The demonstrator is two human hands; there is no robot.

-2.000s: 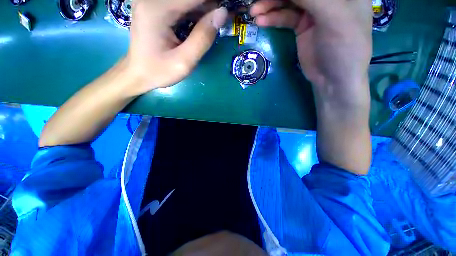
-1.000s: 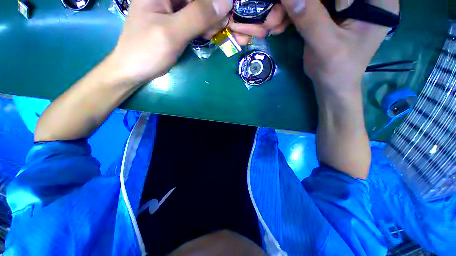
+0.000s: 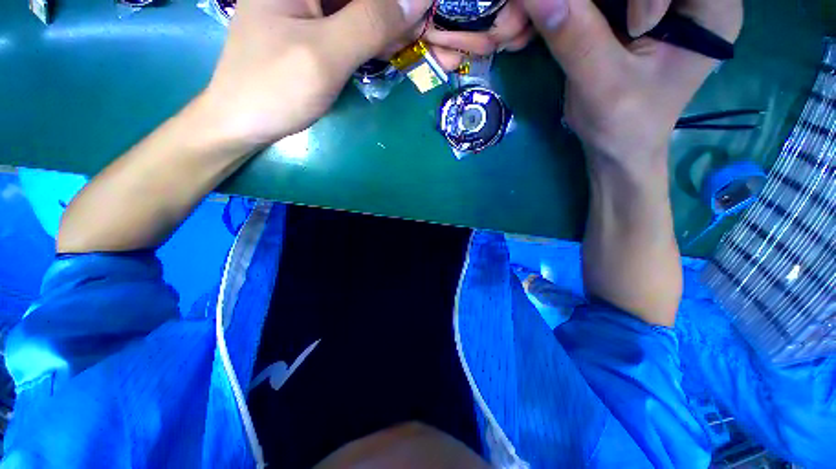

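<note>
My left hand [image 3: 284, 69] and my right hand [image 3: 623, 82] are at the top edge, partly cut off. Between their fingers they hold a black round housing assembly [image 3: 466, 9], cut off by the frame's top. A small silver-white battery [image 3: 424, 76] with a yellow end hangs just below my left fingers. A black hand tool [image 3: 694, 38] lies across my right hand, its end sticking out to the right. Another round housing assembly [image 3: 474, 119] with a pale centre lies on the green bench [image 3: 385, 174] just below the hands.
Dark tweezers [image 3: 720, 119] lie at the right, above a blue ring-shaped item [image 3: 736, 188]. Stacked clear blister trays [image 3: 788, 238] stand at the right edge. Further round units are cut off at the top left, with a small battery [image 3: 39, 9]. Another round unit shows partly beneath my left hand.
Since the first frame, my hands have drawn closer with the round unit lower in view, and the black tool now shows in my right hand. Since the second frame, little has moved.
</note>
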